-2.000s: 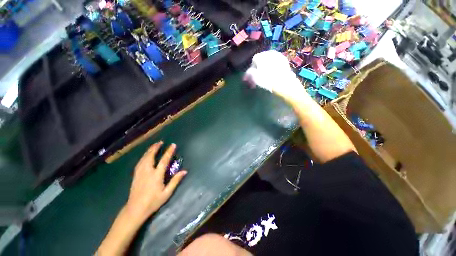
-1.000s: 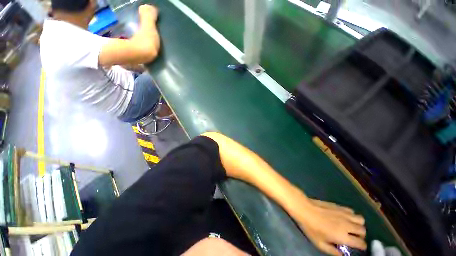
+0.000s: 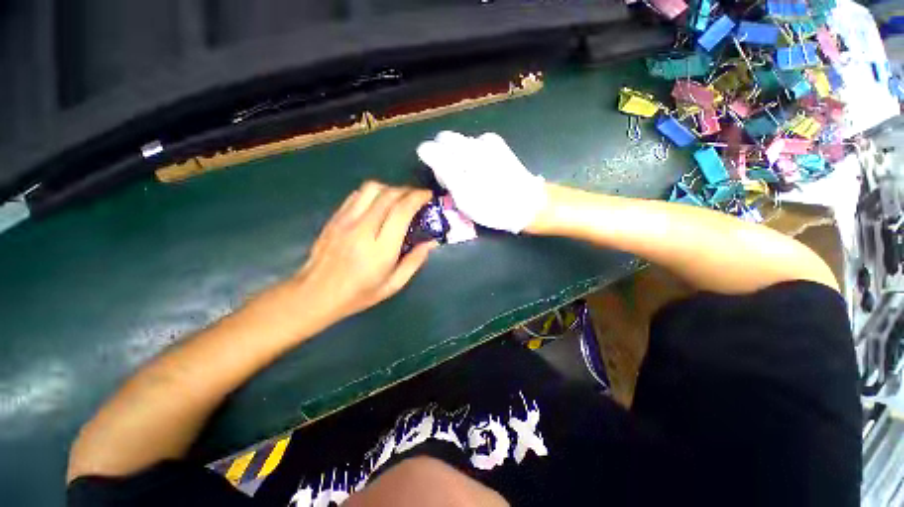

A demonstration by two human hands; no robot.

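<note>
A small dark, shiny workpiece (image 3: 426,228) is between my two hands above the green bench. My bare left hand (image 3: 367,243) holds it from the left with thumb and fingers. My right hand (image 3: 488,180), in a white glove, is closed on a pink binder clip (image 3: 459,220) at the right side of the workpiece. The clip is mostly hidden by the glove. Whether its jaws are on the workpiece cannot be told.
A mixed pile of coloured binder clips (image 3: 738,119) lies at the right bench end. A black tray (image 3: 248,45) spans the far side, with a yellow-brown strip (image 3: 367,124) along its near side. A cardboard box (image 3: 626,322) is below the bench edge at the right.
The view has swung back from the left, where a seated person showed, to the bench in front. My gloved right hand has come to the workpiece in my left hand, with a pink clip.
</note>
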